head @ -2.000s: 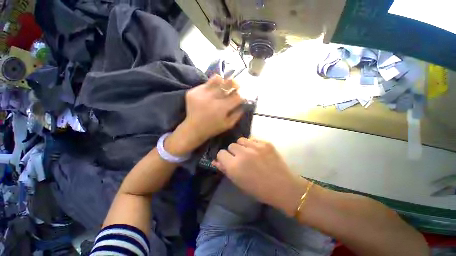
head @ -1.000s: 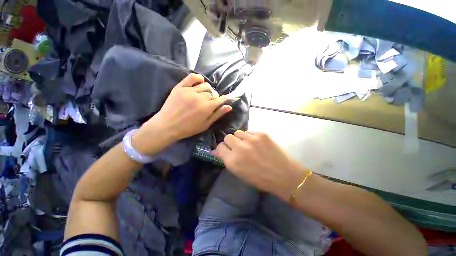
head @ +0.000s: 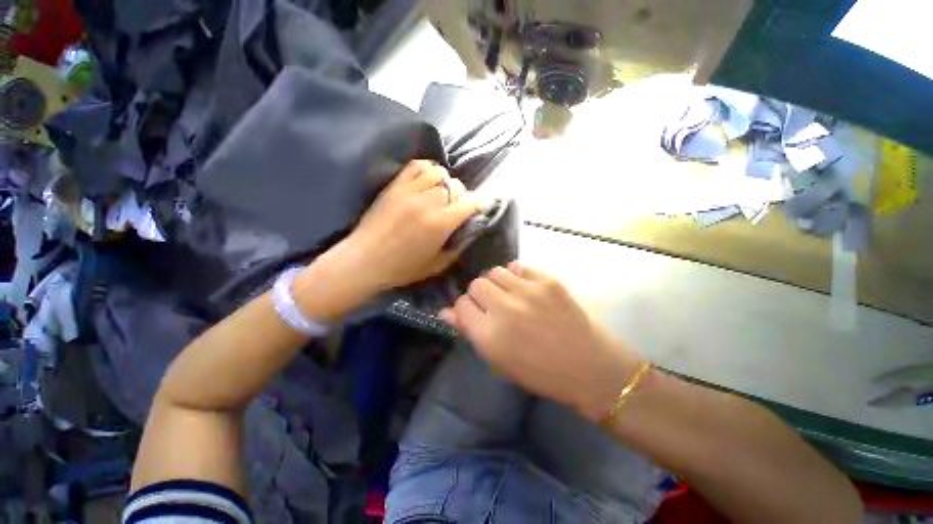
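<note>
A large dark grey garment panel (head: 307, 143) is heaped left of the needle area and runs to both hands. My left hand (head: 414, 225) is closed on the cloth, with a folded edge showing past its fingers. My right hand (head: 527, 317) pinches the cloth near the table's front edge, just right of and below my left hand. The cloth between the hands is partly hidden by the fingers. The sewing machine head (head: 573, 51) stands above and behind the hands, and the cloth in my hands is in front of its needle area.
Small grey-blue and white cut pieces (head: 793, 154) lie loose right of the needle. A yellow label (head: 896, 174) and a white tape strip (head: 844, 281) are at the right. Snips (head: 905, 387) lie at the far right. Dark cut parts (head: 143, 92) are piled at the left.
Compared with two seconds ago, my left hand has moved a little left and down, drawing the cloth away from the needle area and folding it over. My right hand has stayed nearly in place.
</note>
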